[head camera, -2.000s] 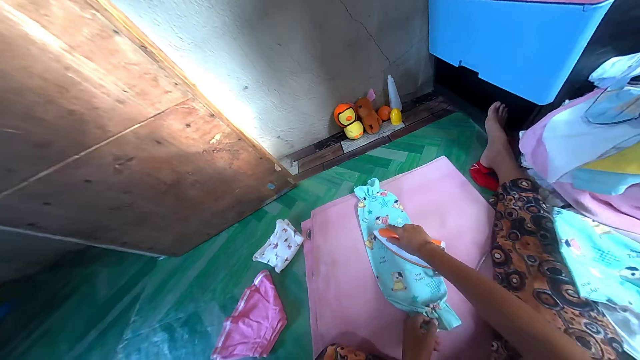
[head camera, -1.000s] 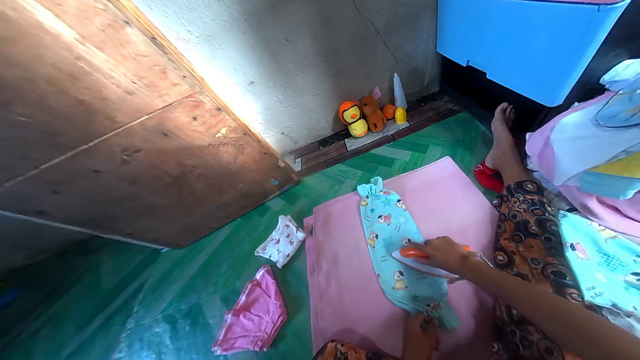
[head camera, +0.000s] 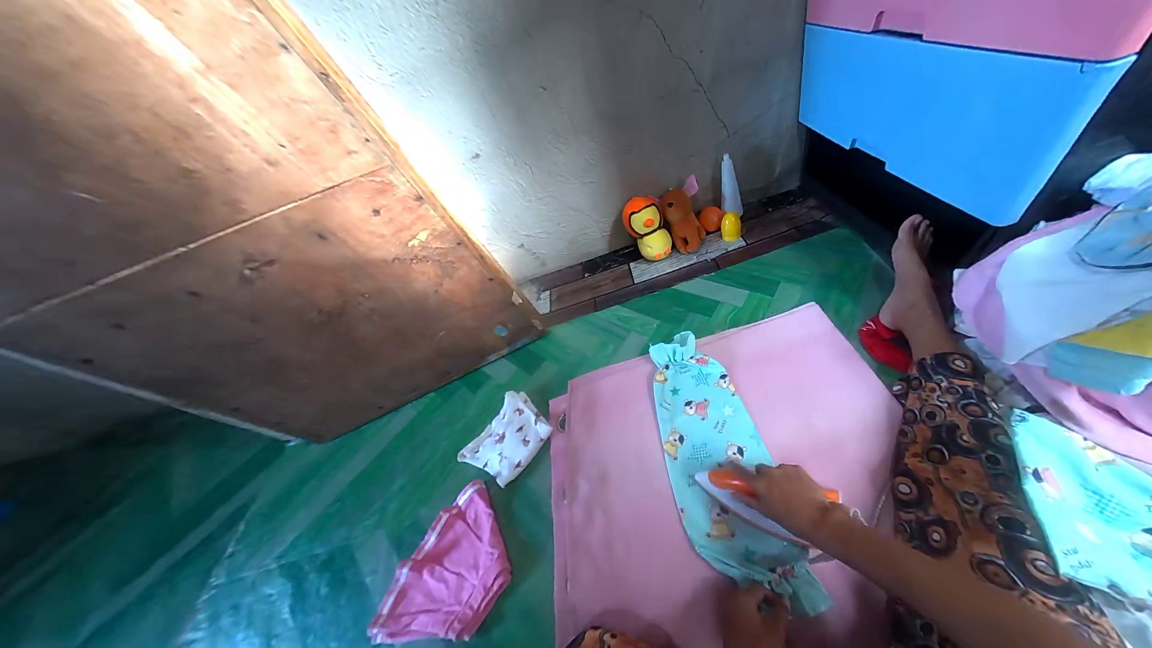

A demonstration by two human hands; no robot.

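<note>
My right hand (head camera: 783, 495) grips the handle of an orange and white clothes iron (head camera: 742, 506), whose soleplate lies on a turquoise printed cloth piece (head camera: 697, 409) with ruffled ends. This cloth is spread lengthwise on a folded pink pad (head camera: 612, 486) on the floor. My left hand (head camera: 756, 614) is at the cloth's near, gathered end, touching it; its fingers are partly hidden, so whether they pinch the fabric is unclear.
Left of the pad lie a small white printed garment (head camera: 509, 438) and pink underwear (head camera: 450, 571). Plush toys (head camera: 650, 229) stand by the wall. At right are my outstretched leg (head camera: 945, 450), a clothes pile (head camera: 1053, 297) and another turquoise printed cloth (head camera: 1084, 504). A blue plastic drawer (head camera: 945, 108) overhangs the floor.
The iron in my right hand moved down the turquoise cloth towards its near end, then back up a little. My left hand has stayed by the near end.
</note>
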